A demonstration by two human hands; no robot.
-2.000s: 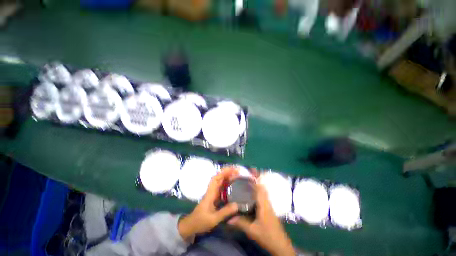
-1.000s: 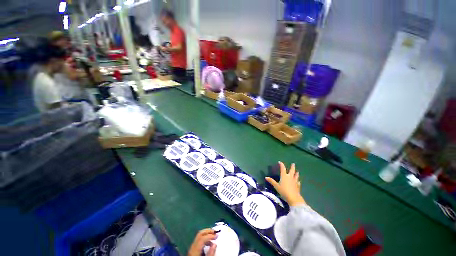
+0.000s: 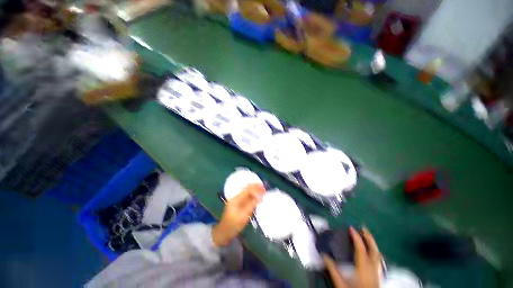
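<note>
The whole view is blurred. A strip with large plain white circles (image 3: 277,214) lies on the green bench nearest me. My left hand (image 3: 241,209) is over the strip between its first two circles, fingertips together; whether it holds anything cannot be told. My right hand (image 3: 360,261) is at the bottom, its fingers around a dark, fist-sized product body (image 3: 337,245) over the strip. A longer stack of slotted-circle sheets (image 3: 251,134) lies beyond, running diagonally.
A red product body (image 3: 424,186) and a dark one (image 3: 444,248) stand on the green bench (image 3: 360,112) at right. A blue crate (image 3: 101,230) with scraps is at lower left. Brown trays (image 3: 323,48) and a blue tray (image 3: 254,28) are at the far edge.
The view has tilted down. My right hand has moved from an open reach beyond the stack back to the near strip and now has a dark body. My left hand stays at the strip's end.
</note>
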